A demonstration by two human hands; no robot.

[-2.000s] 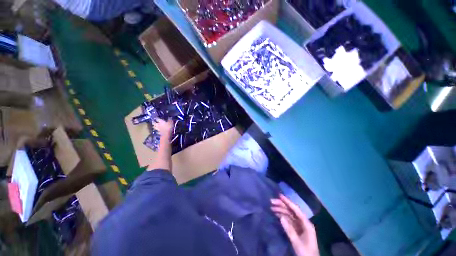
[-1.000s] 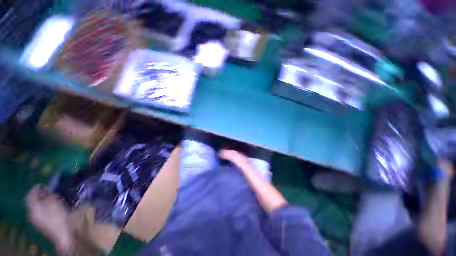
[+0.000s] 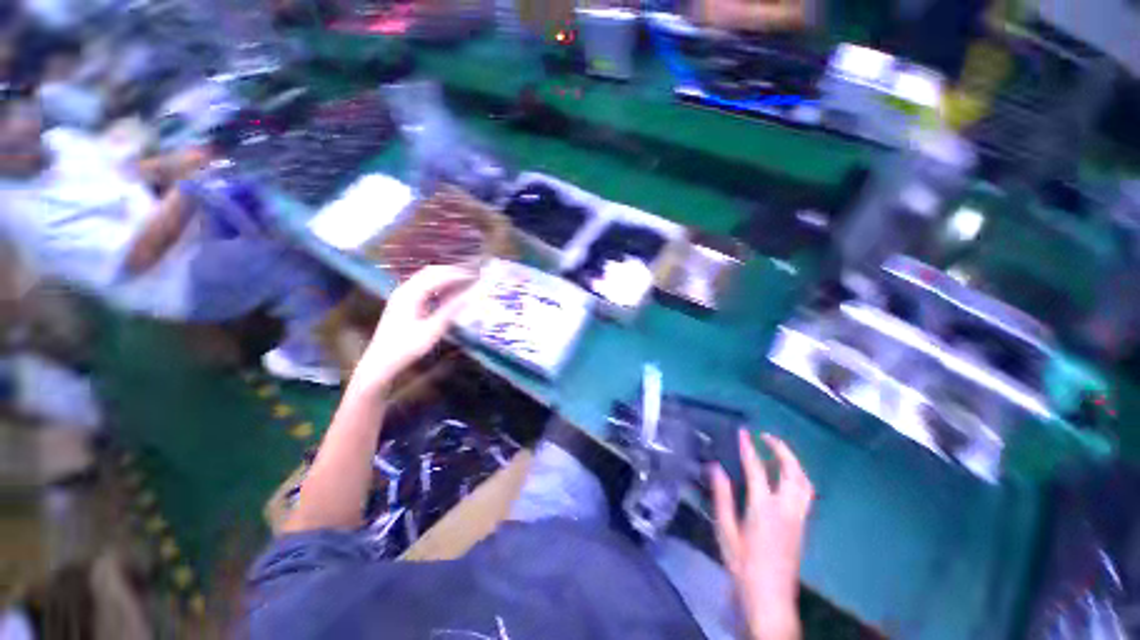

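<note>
A black housing assembly with pale or metallic parts lies at the bench's near edge, blurred. My right hand is just right of it, fingers spread; whether a fingertip touches it is unclear. My left hand is raised over the near edge of the brown carton of red parts, beside the white box of white-silver strips. Its fingers are curled, and blur hides whether they hold anything.
Dark housings fill an open carton below the bench. Two boxes of black parts stand behind the strips. Silver-grey feeders stand at right. A seated person in white is at far left. Black cables lie at the back.
The view has swung from the floor carton to the bench. A housing assembly now lies on the bench edge. My left hand has risen from the carton to the part boxes; my right hand is now over the bench.
</note>
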